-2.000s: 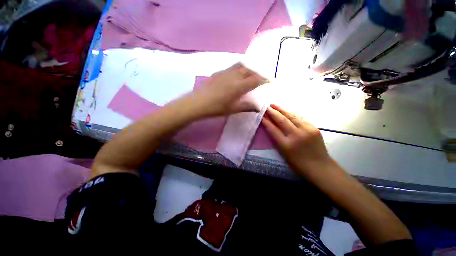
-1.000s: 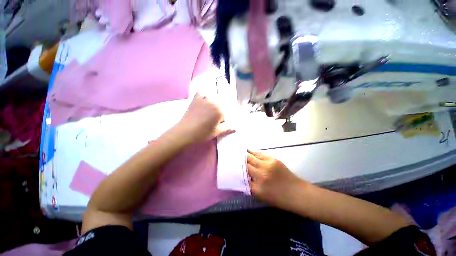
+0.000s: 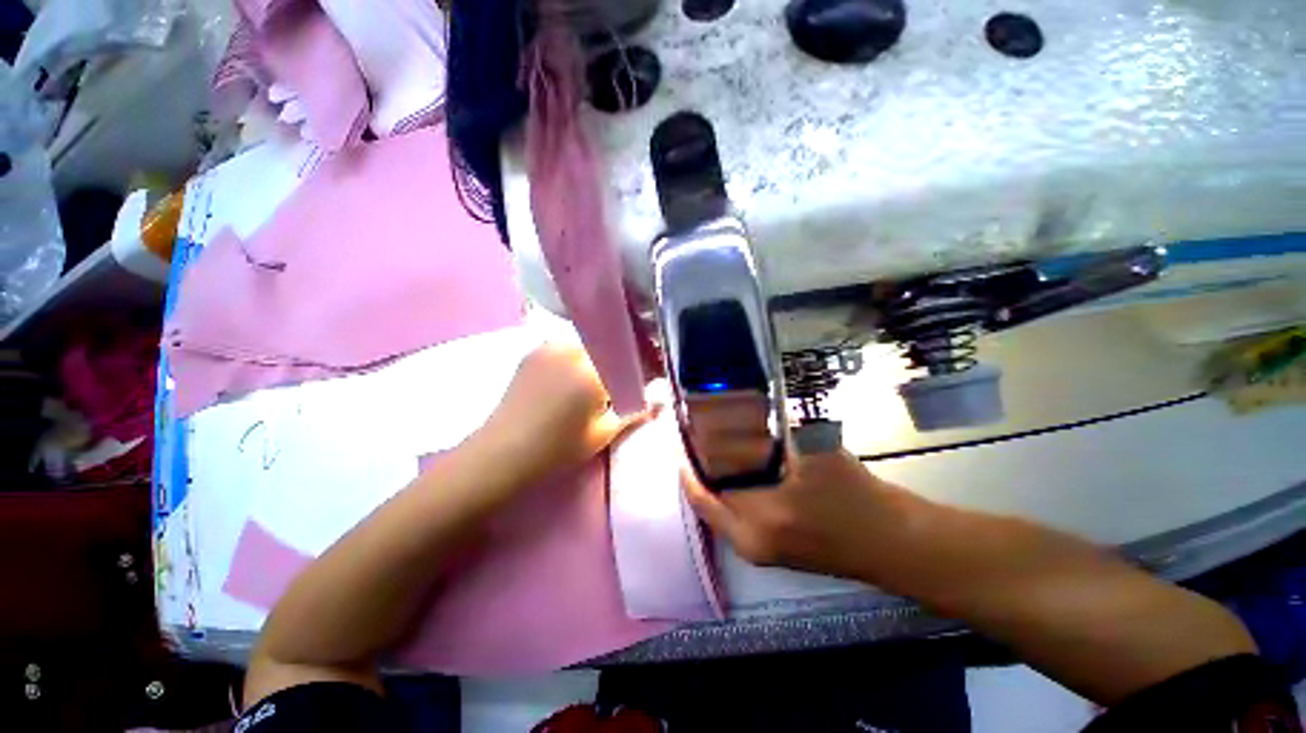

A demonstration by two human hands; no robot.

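Note:
A pink garment panel (image 3: 519,573) lies at the table's front edge, with a pale folded strip (image 3: 659,541) on its right part. My left hand (image 3: 562,394) rests at the far end of the panel and strip, partly behind the hanging pink strip (image 3: 584,215). My right hand (image 3: 788,513) is at the strip's right edge, its fingers partly behind the chrome guard (image 3: 721,351). Its fingertips seem to pinch that edge. The needle and presser foot are hidden behind the machine head (image 3: 917,158).
A stack of cut pink panels (image 3: 358,272) lies at the back left, with fabric bundles (image 3: 322,72) behind it. A small pink piece (image 3: 267,563) lies at the left front. The thread tension assembly (image 3: 945,351) projects at the right. A dark thread bunch (image 3: 484,115) hangs beside the head.
The view has moved close to the machine head, which now blocks the needle area. Both hands stay at the strip and panel, which lie along the front edge.

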